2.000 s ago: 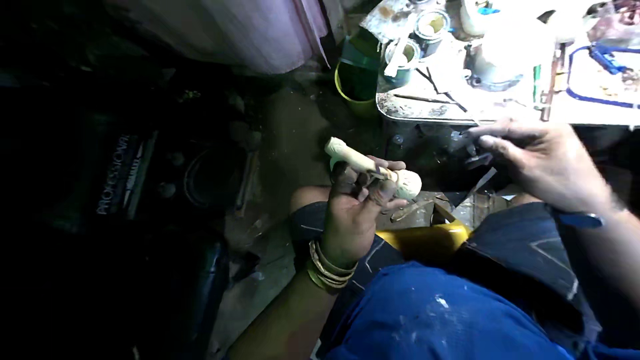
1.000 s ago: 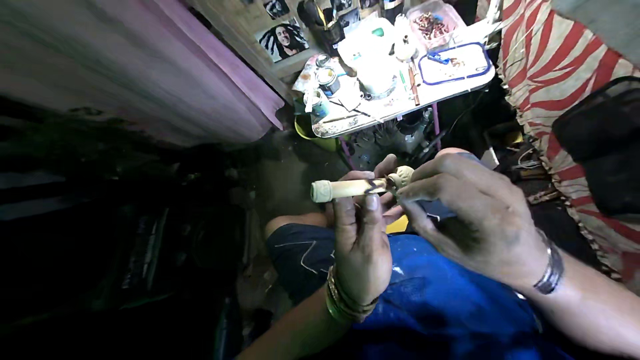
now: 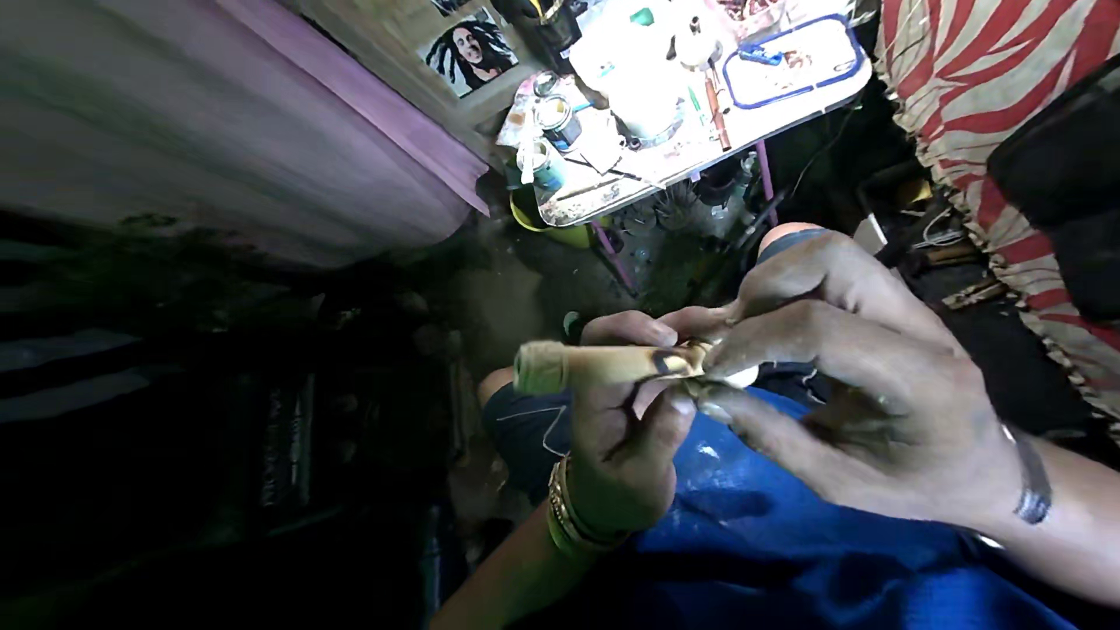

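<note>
A pale, carved rod-shaped piece [image 3: 604,363], with a thicker collar at its left end and a dark mark near its right part, lies roughly level above my lap. Around its middle and underside, my left hand [image 3: 630,420] holds it with fingers and thumb. The fingertips of my right hand [image 3: 857,376] are on its right end and cover most of it; a pale rounded bit shows under them. Whether the right fingers pinch the piece or something small on it cannot be told.
A white table [image 3: 595,206] beyond my hands bears open cans [image 3: 556,118], thin tools, a bright white container and a blue-rimmed tray [image 3: 792,66]. A yellow bucket [image 3: 573,234] stands below it. Red-and-white cloth [image 3: 971,114] is at right, a pale curtain [image 3: 262,114] at left.
My right hand, apart from the piece two seconds ago, has come to its right end. The piece has gone from slanted to nearly level. The view has shifted considerably.
</note>
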